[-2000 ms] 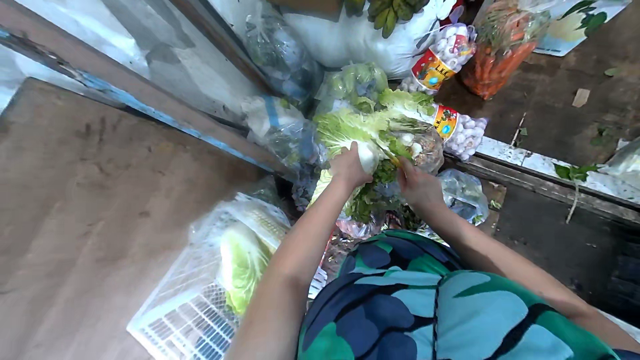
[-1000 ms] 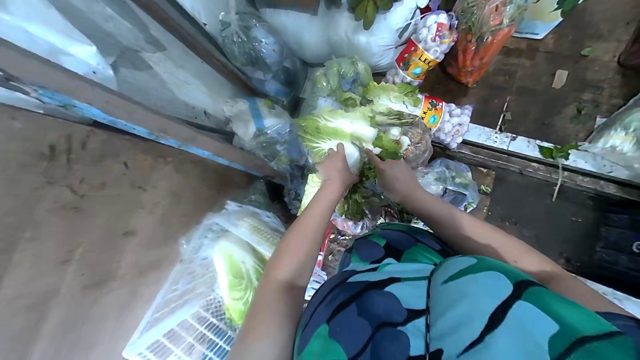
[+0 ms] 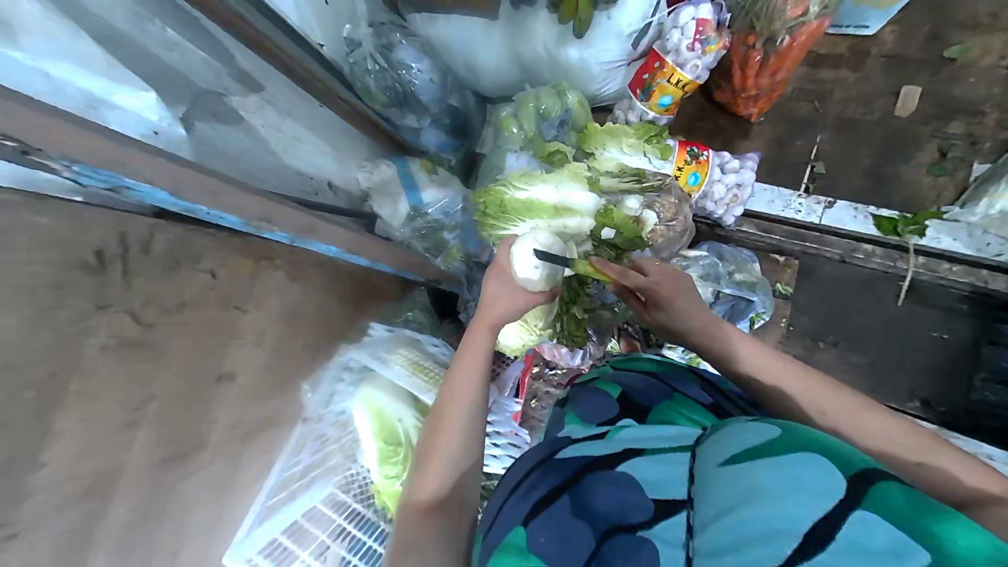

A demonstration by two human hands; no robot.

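My left hand grips a napa cabbage near its white stem end, which faces up toward me. In my right hand is a small knife with a yellow-green handle, its dark blade lying over the cut white base. Whether the edge is in the stem, I cannot tell. Loose green leaves lie just below and between the hands. Another pale leafy head rests behind the held cabbage.
A white plastic basket at lower left holds another napa cabbage. Net bags of garlic and a bag of carrots stand at the upper right. Bagged vegetables lie against a wooden frame on the left.
The cabbage's white base has turned up toward me in my left hand. The knife blade, not clearly seen one second ago, now shows over that base.
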